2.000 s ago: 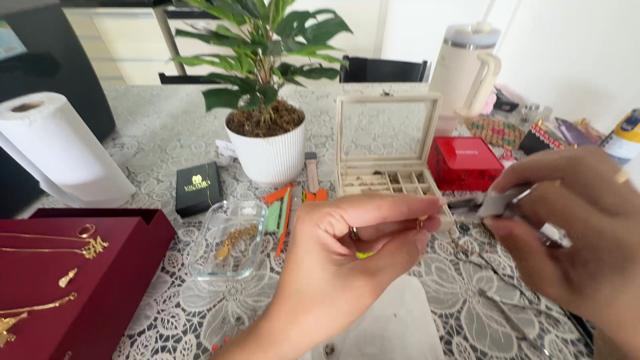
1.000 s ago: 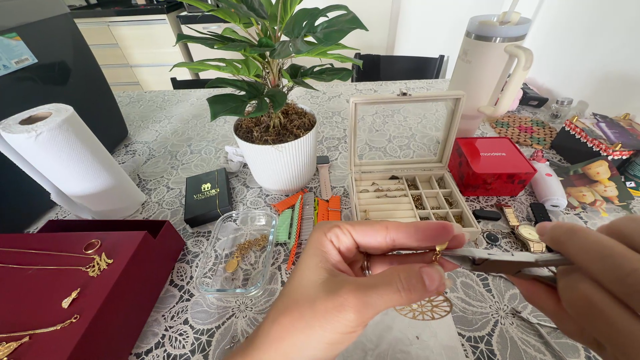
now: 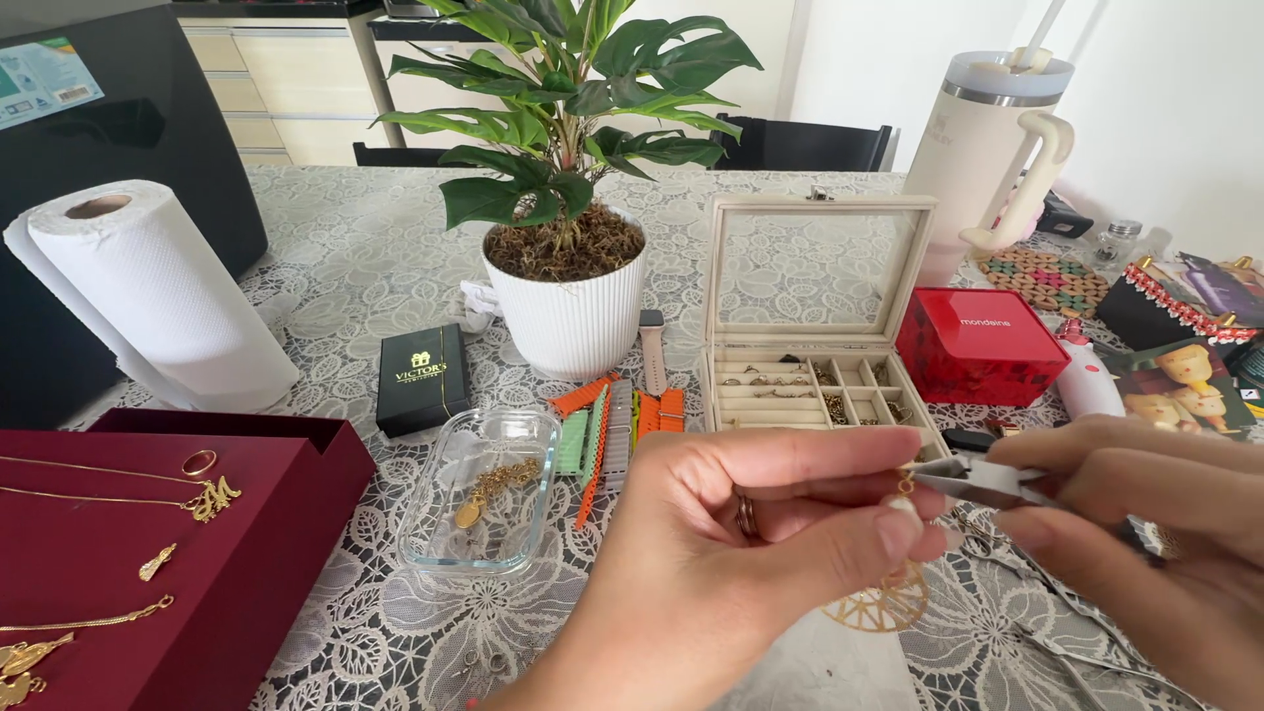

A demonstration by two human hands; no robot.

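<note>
My left hand (image 3: 760,533) pinches the top of a gold-coloured earring (image 3: 877,604) between thumb and fingers; its openwork round part hangs below the fingertips. My right hand (image 3: 1155,504) grips metal pliers (image 3: 978,479), whose jaw tips are at the small gold loop by my left fingertips. Whether the jaws clamp the loop cannot be told. The plier handles are mostly hidden in the right hand. Beyond the hands, a jewelry box (image 3: 770,410) stands with its glass lid up, rings and chains inside. A glass dish (image 3: 479,494) left of the hands holds a gold chain with a pendant.
A burgundy box (image 3: 296,553) bears gold jewelry at left, near a paper towel roll (image 3: 168,296). Behind are a black box (image 3: 423,380), a potted plant (image 3: 568,306), watch straps (image 3: 602,434), a red box (image 3: 978,341) and a tumbler (image 3: 978,158). More tools (image 3: 1066,632) lie at right.
The right hand and pliers, apart from the left fingertips two seconds ago, have come up to them. The earring's round part, seen one second ago, hangs below the left fingers.
</note>
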